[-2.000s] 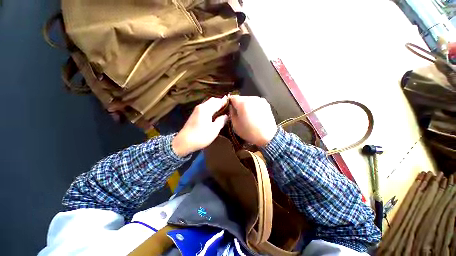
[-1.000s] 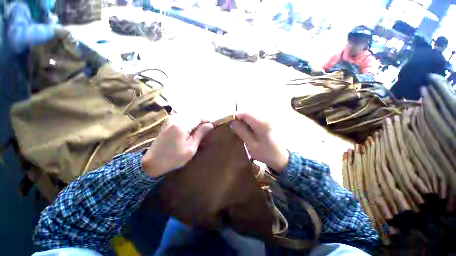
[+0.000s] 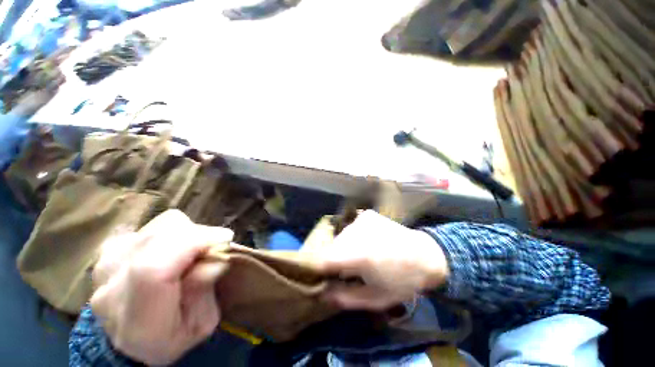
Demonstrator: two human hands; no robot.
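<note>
A tan-brown bag body (image 3: 269, 297) is held over my lap, its folded top edge stretched between my hands. My left hand (image 3: 158, 287) grips the edge at the left, fingers curled over it, somewhat blurred. My right hand (image 3: 381, 261) grips the edge at the right; its fingertips are partly hidden by the fabric. Most of the bag's lower part and its handles are blurred or out of sight.
A heap of tan bags (image 3: 93, 215) lies at the left. A hammer (image 3: 452, 165) lies on the white table (image 3: 309, 93) near its edge, beside a small dark tool. A row of brown folded parts (image 3: 567, 122) stands at the right, with more brown pieces (image 3: 460, 29) behind.
The view has swung to the right and down. My hands have moved apart, from pinching close together at one spot to holding the edge spread between them.
</note>
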